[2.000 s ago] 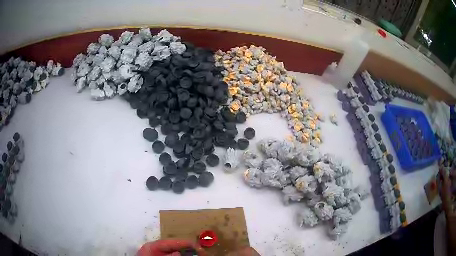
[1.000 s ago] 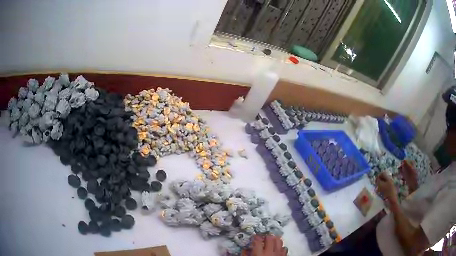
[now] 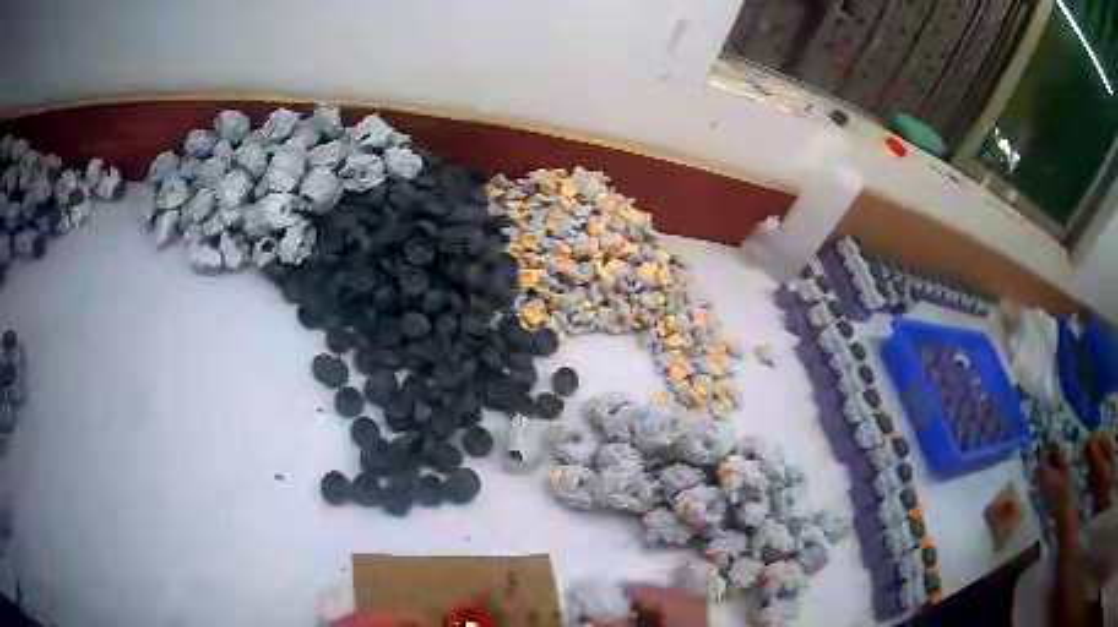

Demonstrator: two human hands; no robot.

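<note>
A blurred grey sculpted piece [image 3: 597, 600] is at the fingertips of my right hand [image 3: 668, 608], at the bottom edge right of the brown work pad [image 3: 454, 581]. My left hand [image 3: 378, 619], in a coral-red glove, shows only as a sliver at the bottom edge over the pad's near side; its fingers are cut off. The red glue pot [image 3: 468, 616] is on the pad, partly cut off. A heap of grey sculpted pieces [image 3: 687, 480] lies right of centre. Black round caps [image 3: 423, 294] form a large central heap spreading towards the pad.
More grey castings [image 3: 276, 178] are heaped back left, and grey-and-orange pieces [image 3: 601, 251] back centre. Joined pieces [image 3: 49, 190] lie far left. Purple-grey blocks [image 3: 846, 429] stand in rows at right, beside a blue crate [image 3: 956, 398]. A white bottle [image 3: 819, 214] leans near the wall. A coworker's arms [image 3: 1067, 521] show far right.
The view swung right, then partly back. My right hand moved from the near grey heap leftward towards the pad, with a grey piece at its fingertips. My left hand is back at the bottom edge.
</note>
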